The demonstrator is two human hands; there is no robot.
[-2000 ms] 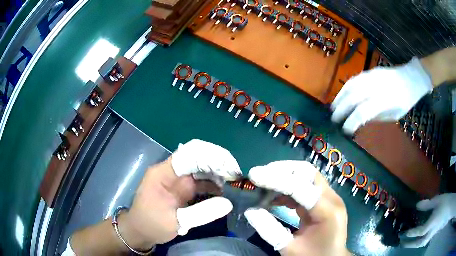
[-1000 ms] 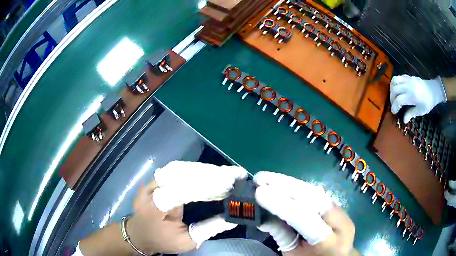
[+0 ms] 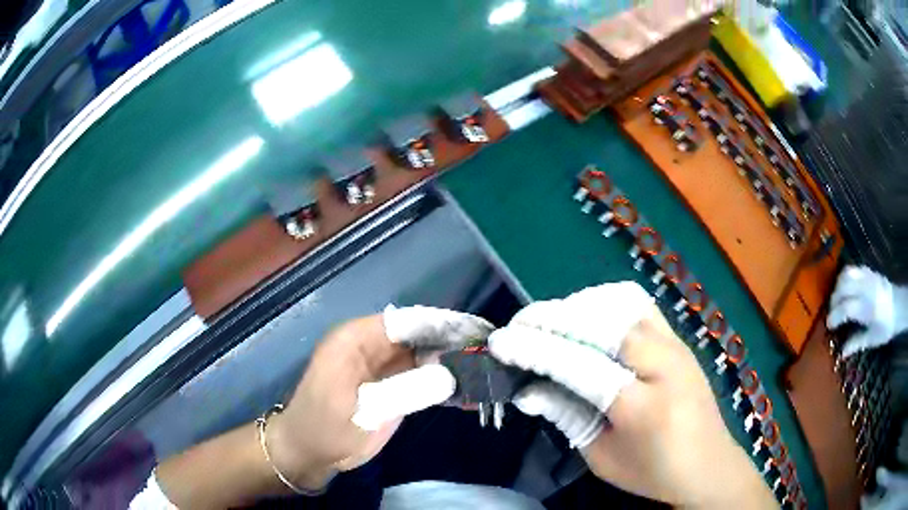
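My left hand (image 3: pixel 373 383) and my right hand (image 3: pixel 597 374), both with white covers on the fingers, hold one dark grey assembled inductor (image 3: pixel 480 383) between them at the lower centre. A bit of orange coil shows at its top and two silver legs point down. The fingers hide much of it. A row of coil-loaded cores (image 3: pixel 694 296), orange rings up with silver legs, runs across the green bench to the right. Several assembled inductors (image 3: pixel 350 179) stand on a reddish-brown carrier strip (image 3: pixel 239 267) at the left.
An orange fixture board (image 3: pixel 717 219) with coil-loaded cores lies at the upper right, beside stacked brown strips (image 3: pixel 637 50) and a yellow bin (image 3: pixel 747 60). Another person's gloved hand (image 3: pixel 866 307) is at the right edge, near a brown carrier board (image 3: pixel 821 398).
The view has swung left, so the bench items appear farther right. My hands have turned the inductor from its coil-window side to show its legs pointing down.
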